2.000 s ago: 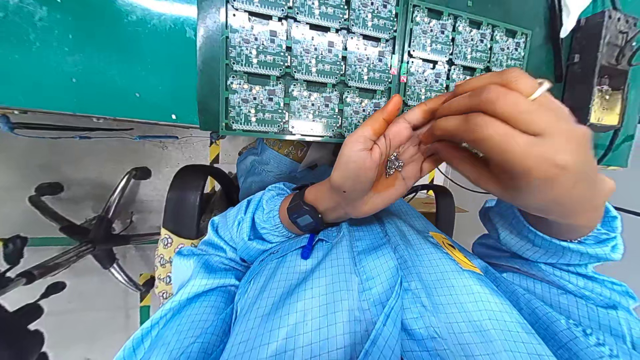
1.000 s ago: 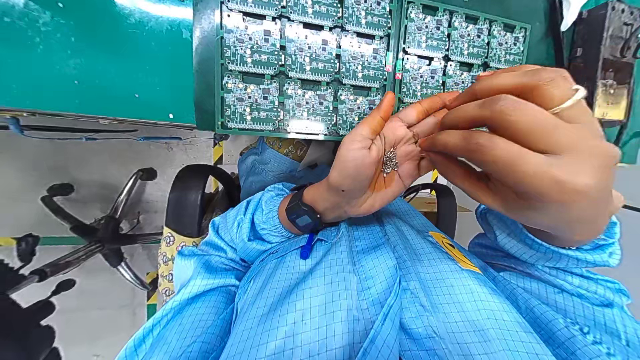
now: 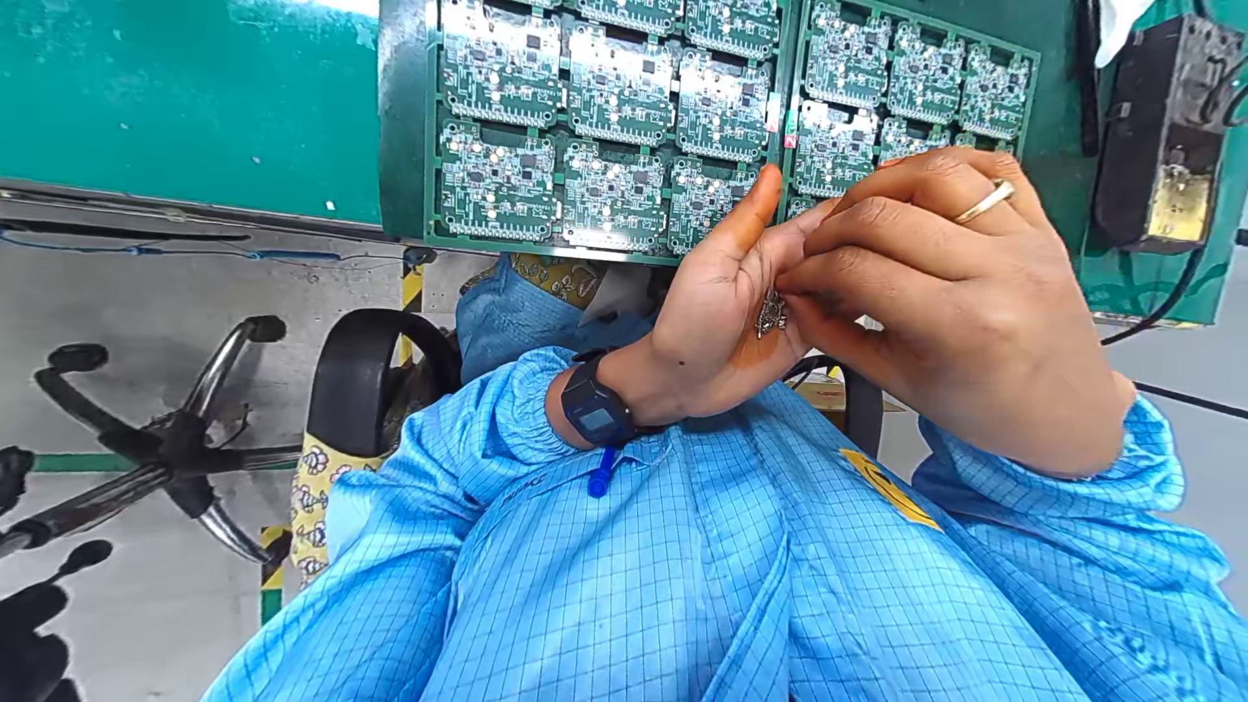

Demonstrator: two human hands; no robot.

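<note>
My left hand (image 3: 717, 327) is palm up, with a small heap of silvery metal parts (image 3: 771, 314) in its cupped palm. Over that palm, my right hand (image 3: 936, 292) has its thumb and first fingers bent together at the heap. Whether a part is pinched between those fingertips is hidden. Just beyond both hands lie two panels of green printed circuit boards, one at the left (image 3: 614, 195) and one at the right (image 3: 846, 54), partly covered by my right hand.
A green work table (image 3: 195, 107) bears the panels. A black device with a cable (image 3: 1160, 136) stands at its right end. Below the table edge are a black chair armrest (image 3: 341, 380) and, at the left, a wheeled chair base (image 3: 166, 448).
My right hand has moved slightly left, and its fingertips now cover part of the heap in my left palm. The left hand stays cupped in about the same place.
</note>
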